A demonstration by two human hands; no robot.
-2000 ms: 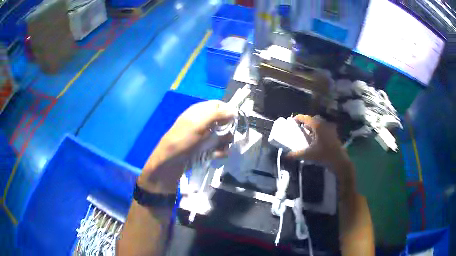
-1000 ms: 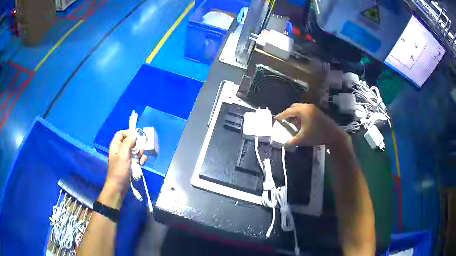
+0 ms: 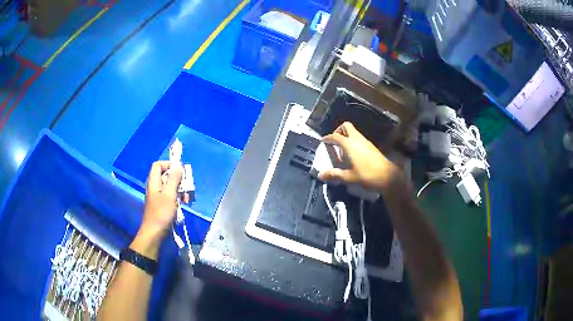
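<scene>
My left hand [image 3: 164, 194] holds a white power adapter [image 3: 188, 182] and its bundled cord over the middle blue bin. My right hand [image 3: 361, 160] has its thumb and fingers around another white adapter [image 3: 323, 160] on the black slotted fixture [image 3: 283, 207]. A second adapter on the fixture lies beside it, mostly hidden under my right hand. The bundled white cords [image 3: 342, 241] of these two hang towards the front edge of the fixture.
A left blue bin [image 3: 31, 207] holds rows of corded adapters [image 3: 81, 269]. The middle blue bin [image 3: 207, 100] adjoins the dark bench [image 3: 232, 251]. Behind the fixture are a dark grille [image 3: 364, 113] and a white block [image 3: 364, 63]. A tangled adapter pile [image 3: 462, 147] lies on the green mat [image 3: 446, 219].
My left hand has moved from above the fixture to over the middle bin with an adapter. My right hand has shifted left from the right-hand adapter to the left-hand one on the fixture.
</scene>
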